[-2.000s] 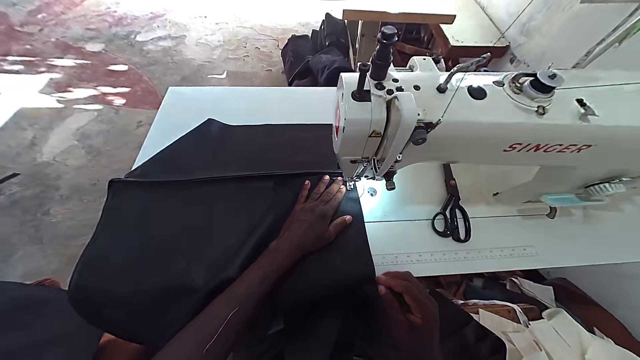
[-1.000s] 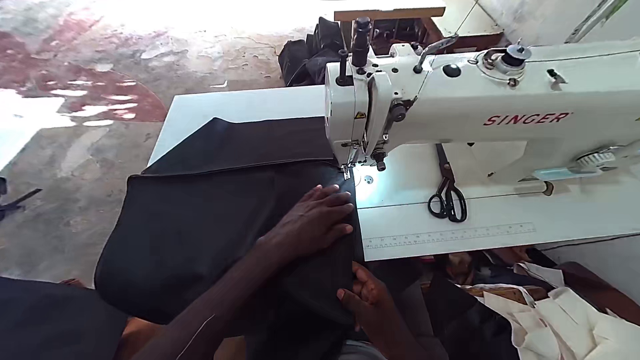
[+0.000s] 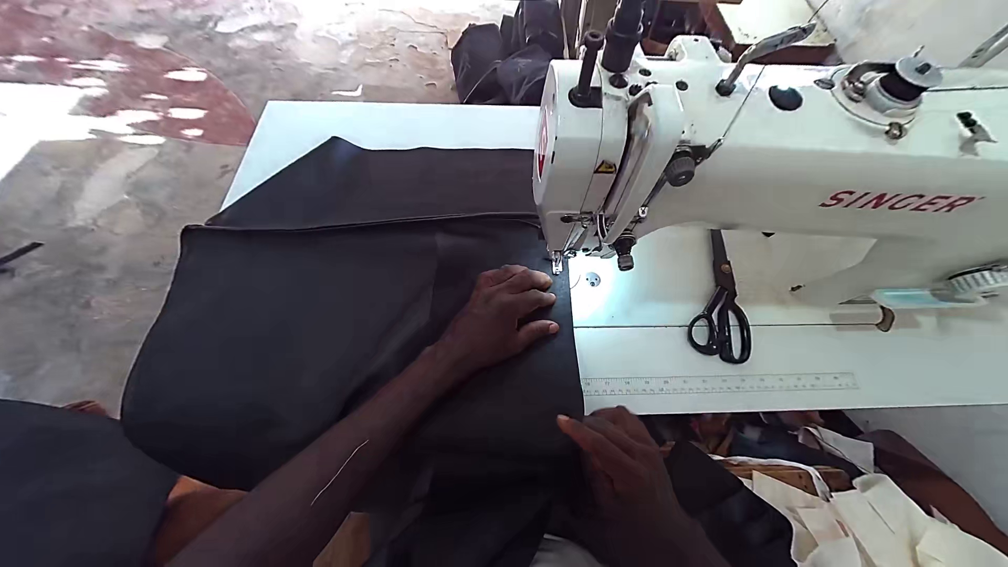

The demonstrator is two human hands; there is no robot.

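Note:
Black fabric (image 3: 291, 315) with a raised seam lies over the white machine table and hangs past its front edge. Its right edge passes under the presser foot (image 3: 557, 262) of a white Singer sewing machine (image 3: 756, 150), whose lamp lights the needle area. My left hand (image 3: 508, 311) rests flat on the cloth just below the foot, fingers somewhat spread and pointing right. At the table's front edge, my right hand (image 3: 618, 457) has the cloth's right edge between thumb and fingers; part of that grip is hidden.
Black-handled scissors (image 3: 723, 307) lie under the machine arm, blades pointing away. A ruler strip (image 3: 720, 383) runs along the table's front. Below it are cream fabric pieces (image 3: 882, 520) and dark cloth. More dark fabric (image 3: 512, 59) is heaped behind the table.
Since two seconds ago, the fabric's seam end has shifted away from beside my left hand, which now lies lower than the seam. My right hand has stayed near the cloth's right edge.

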